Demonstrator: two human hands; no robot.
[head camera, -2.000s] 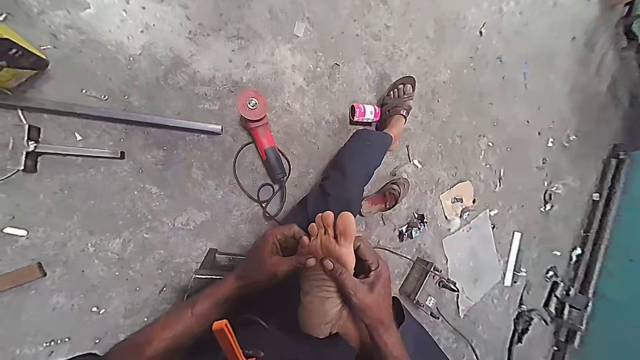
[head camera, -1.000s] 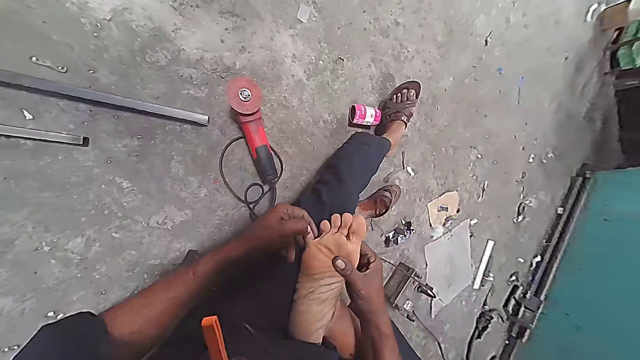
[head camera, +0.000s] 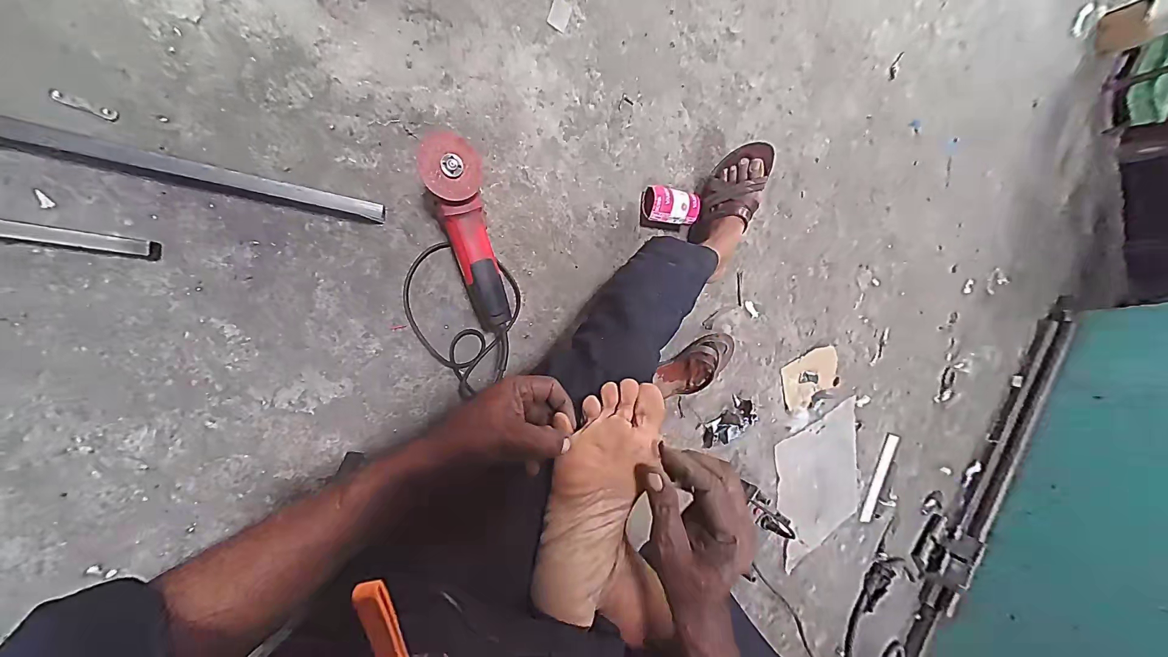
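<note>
A bare foot (head camera: 593, 502) lies sole up across my lap, toes pointing away from me. My left hand (head camera: 525, 420) is at the foot's outer edge, its thumb and finger closed on the little toe. My right hand (head camera: 698, 511) is at the other side, fingertips touching the edge of the sole below the big toe, the thumb apart from the fingers. The other foot, in a brown sandal (head camera: 735, 192), rests on the floor beside a pink can (head camera: 672, 205). An orange strip-like object (head camera: 379, 620) lies against the dark clothing at the bottom.
A red angle grinder (head camera: 474, 255) with a coiled cord lies on the concrete floor. Metal bars (head camera: 192, 173) are at the left. An empty brown sandal (head camera: 707, 362), a pale sheet (head camera: 817, 484), a white strip (head camera: 879, 477) and scraps lie at the right, near a teal surface (head camera: 1077, 493).
My left hand has gone from beside the toes to a pinch at the little toe. My right thumb has come off the ball of the foot towards its edge.
</note>
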